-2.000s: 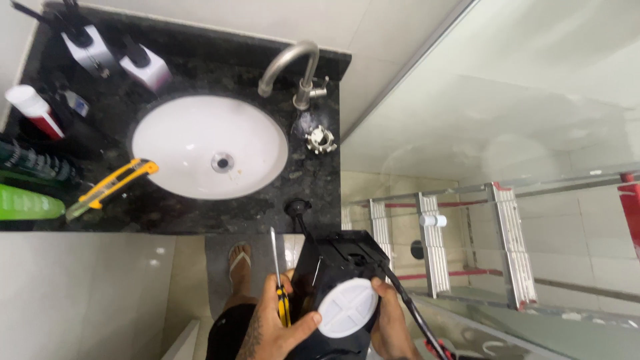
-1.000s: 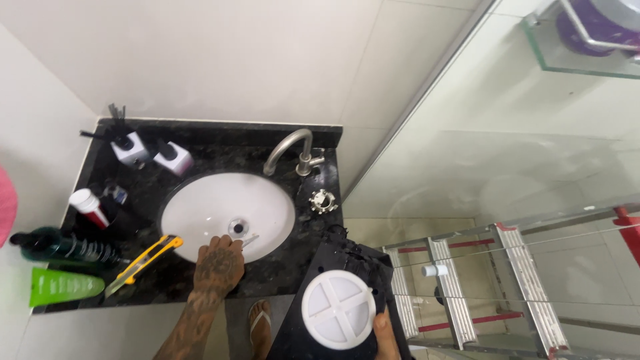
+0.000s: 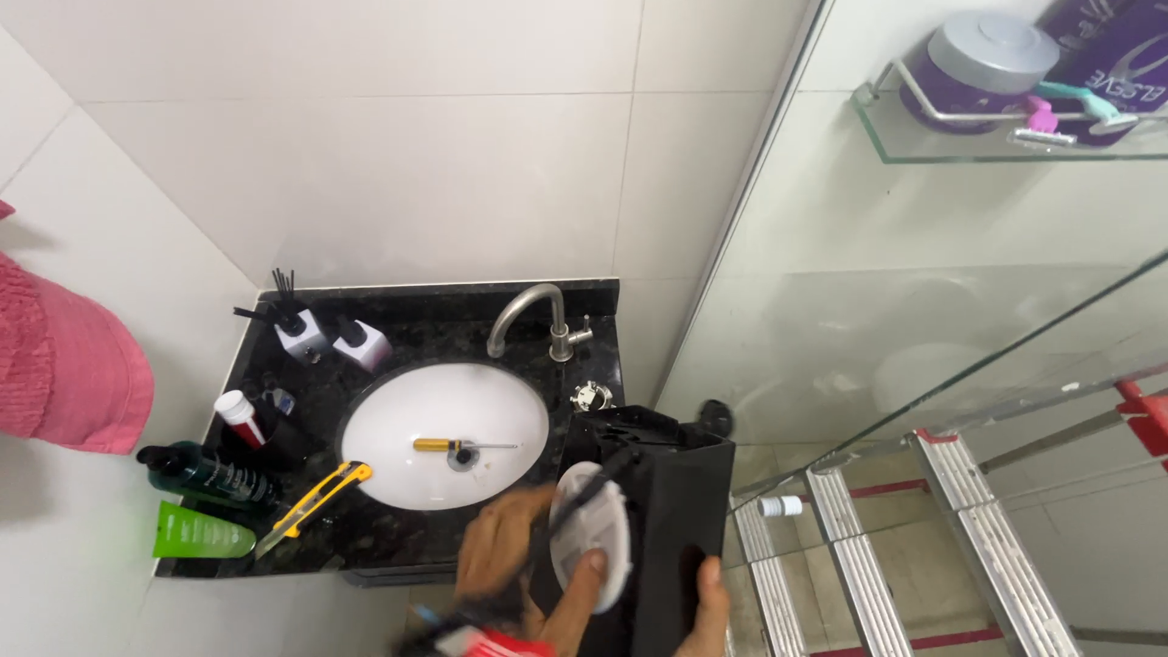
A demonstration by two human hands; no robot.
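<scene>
A black plastic housing (image 3: 680, 520) with a round white ribbed disc (image 3: 616, 547) on its face is held upright between my hands, beside the counter's right end. My left hand (image 3: 511, 547), blurred, is at its left side, with the thumb on the disc. My right hand (image 3: 707, 607) grips the right edge, mostly out of frame. A blurred dark cable crosses the disc, and a blurred red-and-white item (image 3: 497, 643) lies by my left wrist. In the white sink (image 3: 392, 420) rests a screwdriver with a yellow handle (image 3: 436, 445), its shaft over the drain.
A yellow utility knife (image 3: 315, 502) lies left of the sink on the black stone counter (image 3: 401, 547). Bottles and a green tube (image 3: 196, 534) stand or lie at far left. Behind are the faucet (image 3: 557, 333) and a white round part (image 3: 591, 395). An aluminium ladder (image 3: 858, 557) stands right.
The screwdriver, in my left hand two seconds ago, now lies in the sink, let go. My left hand has come back from the sink to the housing. The view has tilted up.
</scene>
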